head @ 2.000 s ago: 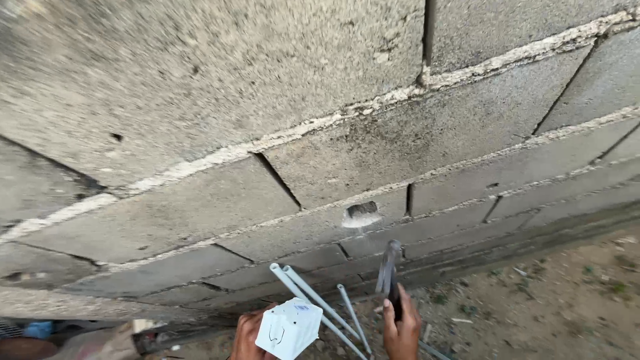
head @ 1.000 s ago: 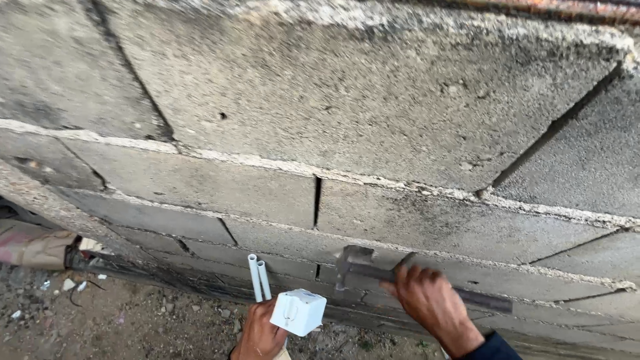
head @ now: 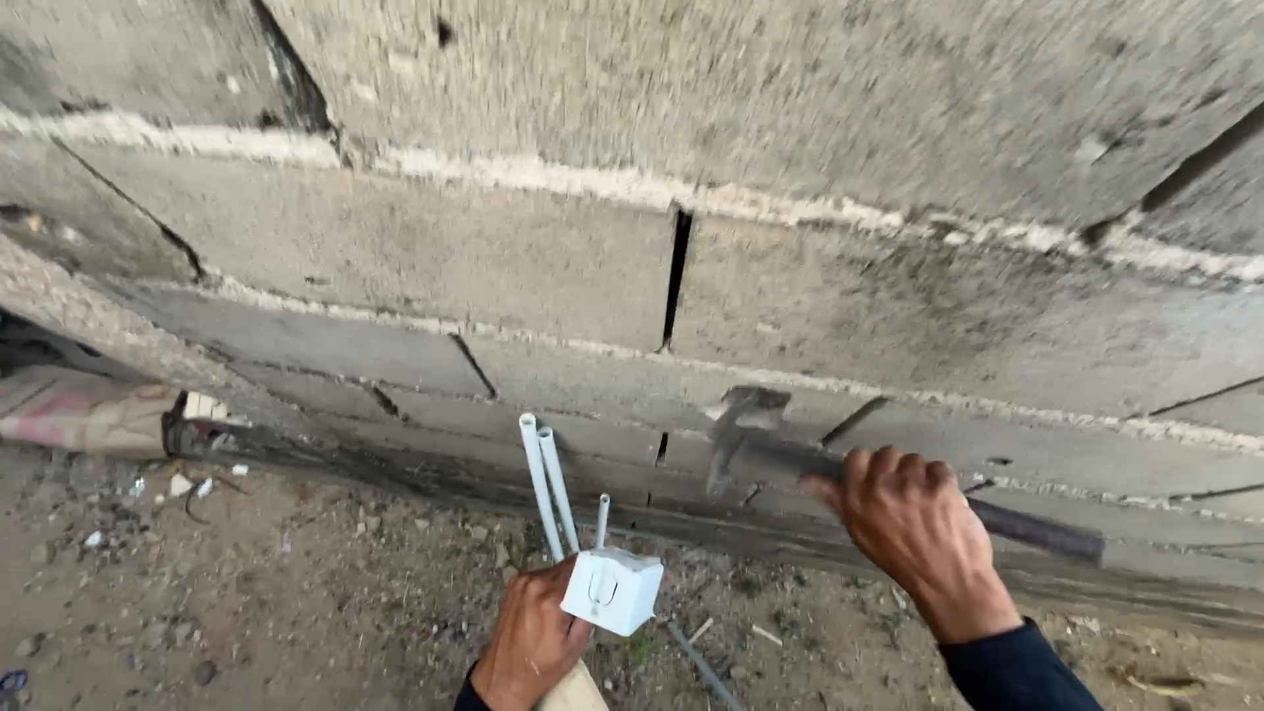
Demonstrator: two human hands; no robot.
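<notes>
My right hand (head: pixel 913 523) is closed around the dark handle of a claw hammer (head: pixel 755 444), whose head is in front of the block wall and partly covers a chipped hole (head: pixel 726 400). Lower and to the left, my left hand (head: pixel 538 627) grips a white plastic electrical box (head: pixel 612 592) with a curved mark on its face. Several pale plastic conduits (head: pixel 543 484) rise behind the box; whether they are joined to it or held by my fingers is hidden.
The concrete block wall (head: pixel 474 252) with rough mortar joints spans the view. Below it lies dirt ground (head: pixel 346 612) with stones and debris, and a grey pipe (head: pixel 703 667). A stained bag or cloth bundle (head: pixel 89 415) lies at the far left.
Two seconds ago the hammer was lower, close to the left hand's box; the right hand has since raised it to the wall by the hole. The view has shifted.
</notes>
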